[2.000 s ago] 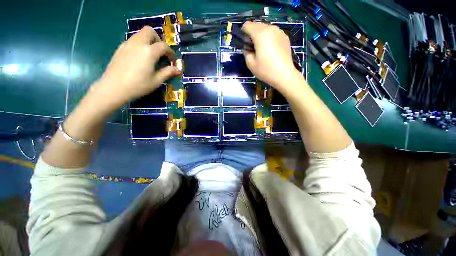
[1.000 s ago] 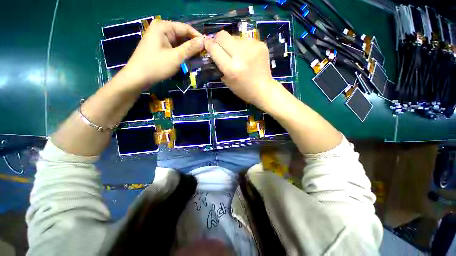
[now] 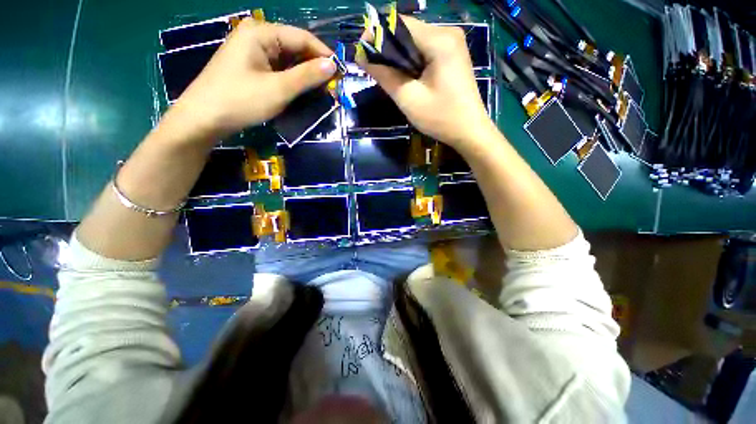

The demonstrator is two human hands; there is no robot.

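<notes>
My left hand is pinched near the flex tail of a dark display module, which is tilted over the tray. A blue bit shows at its fingertips; the connector itself is too small to make out. My right hand is shut around a bunch of black cables whose yellow and white ends point up and back. Below the hands, rows of dark display modules with orange flex tails lie in the clear tray.
Right of the tray, display modules with black cables lie in a loose pile on the green bench. Farther right are dense rows of black cable bundles with white ends. A brown cardboard box stands below the bench at right.
My hands came together over the tray, then moved slightly apart. The cable bunch now stands up in my right hand, and a tilted display module shows beneath my left fingertips.
</notes>
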